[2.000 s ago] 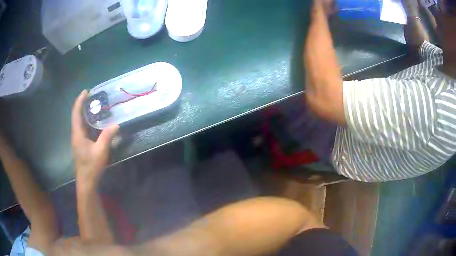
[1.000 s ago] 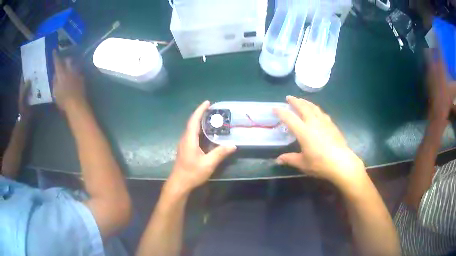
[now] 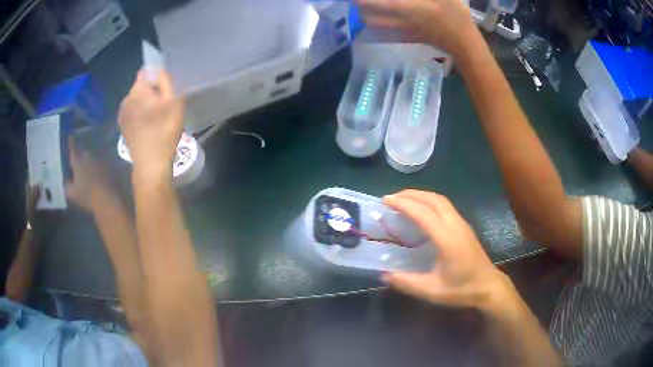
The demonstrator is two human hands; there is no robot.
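A translucent white oval housing (image 3: 372, 254) is tilted above the table in front of me. A black fan with a round pale hub (image 3: 336, 218) sits at its left end, and thin red wires run to the right inside it. My right hand (image 3: 445, 251) grips the housing's right end from above and below. My left hand (image 3: 152, 118) is raised at the left by the large white box, with a small pale piece at its fingertips, blurred. A white vented unit (image 3: 187, 159) lies partly hidden behind my left wrist.
A large white box (image 3: 236, 54) stands behind my left hand. Two oval housings with green strips (image 3: 361, 107) lie at the back. Another person's arm (image 3: 501, 129) reaches in from the right; a person in blue (image 3: 54, 330) holds a white box at the left.
My left hand has let go of the housing and moved up and left. My right hand now holds the housing, tilted. The striped-sleeved person's arm has reached in over the back of the table.
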